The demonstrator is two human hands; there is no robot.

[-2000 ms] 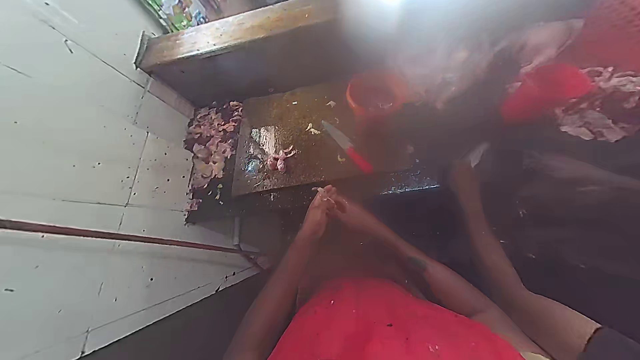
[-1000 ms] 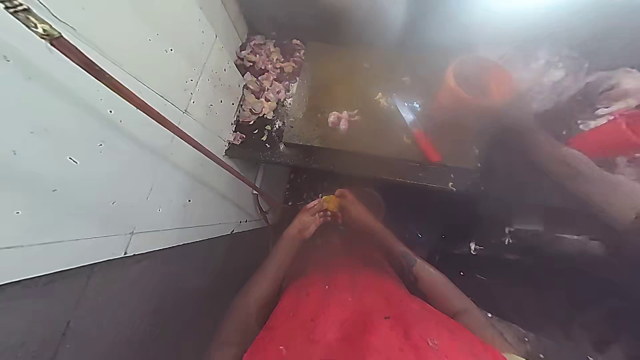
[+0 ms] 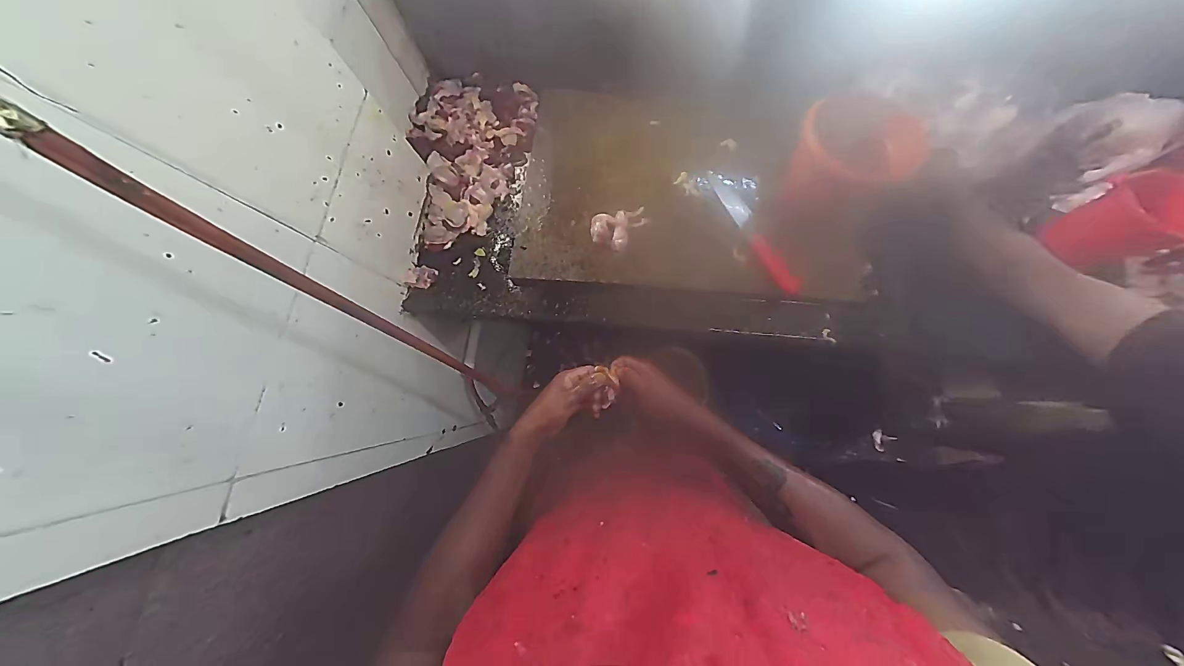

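Note:
My left hand point(image 3: 564, 398) and my right hand point(image 3: 643, 384) meet in front of my red apron, just below the counter's front edge. Between their fingers is a small yellow and pinkish piece point(image 3: 606, 377), perhaps meat; its shape is mostly hidden. Beyond them, a pale pink piece of raw meat point(image 3: 615, 228) lies on a wide cutting board point(image 3: 573, 139). To its right rests a knife with a red handle point(image 3: 774, 265), its blade pointing away to the upper left. Many pinkish scraps point(image 3: 467, 180) are heaped along the board's left side.
An orange-red plastic container point(image 3: 814, 139) stands at the board's right. Another person's arm point(image 3: 1045, 268) reaches in from the right, near a red container point(image 3: 1119, 217) and more pale meat point(image 3: 1128, 134). A reddish pipe point(image 3: 259, 268) slants along the white wall at left.
The other person's arm has moved up toward the orange-red container since two seconds ago. A yellow piece shows in my hands one second ago and is less visible now. The view has shifted.

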